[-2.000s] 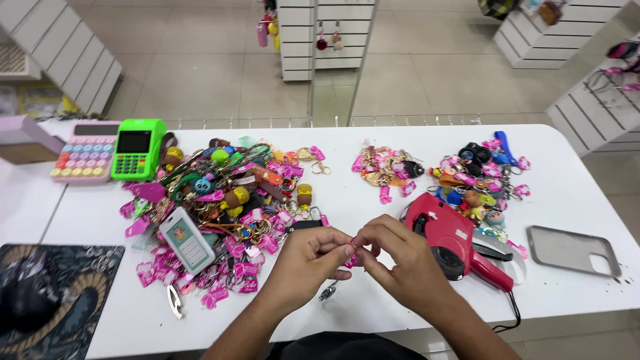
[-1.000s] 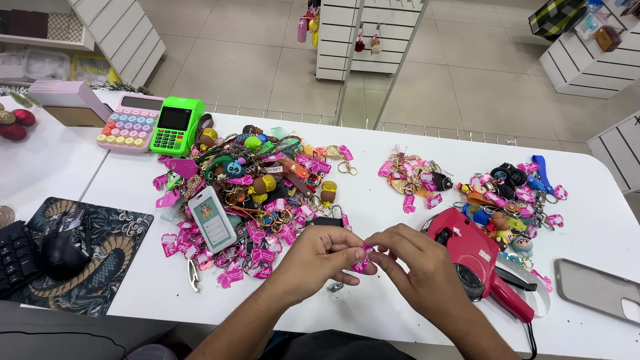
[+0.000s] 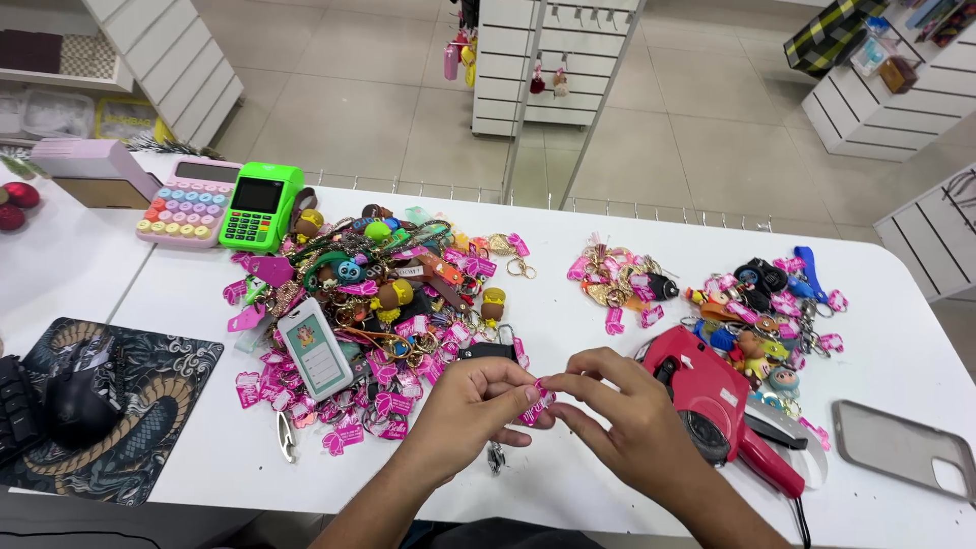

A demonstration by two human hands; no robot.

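Note:
My left hand point(image 3: 476, 415) pinches a small pink printed tag point(image 3: 537, 404) between thumb and fingers, over the front middle of the white table. The fingertips of my right hand point(image 3: 621, 415) meet the tag's upper edge from the other side. Below my left hand hangs or lies a small silvery metal piece point(image 3: 496, 459); whether it is joined to the tag cannot be told. To the left spreads a large heap of tagged keychains point(image 3: 396, 305). A smaller pile of keychains point(image 3: 621, 282) lies beyond my right hand, and a red price labeling gun point(image 3: 709, 396) is just right of it.
Another keychain pile point(image 3: 762, 320) lies behind the labeling gun, with a grey phone case point(image 3: 903, 450) at right. A green card terminal point(image 3: 261, 206) and pink calculator point(image 3: 189, 202) stand back left. A black mouse point(image 3: 80, 404) rests on a patterned mat point(image 3: 164, 412). Wire hooks line the far edge.
The view has shifted, showing more of the table's left side. Both hands stay close together around the pink tag, whose printed face shows more plainly now.

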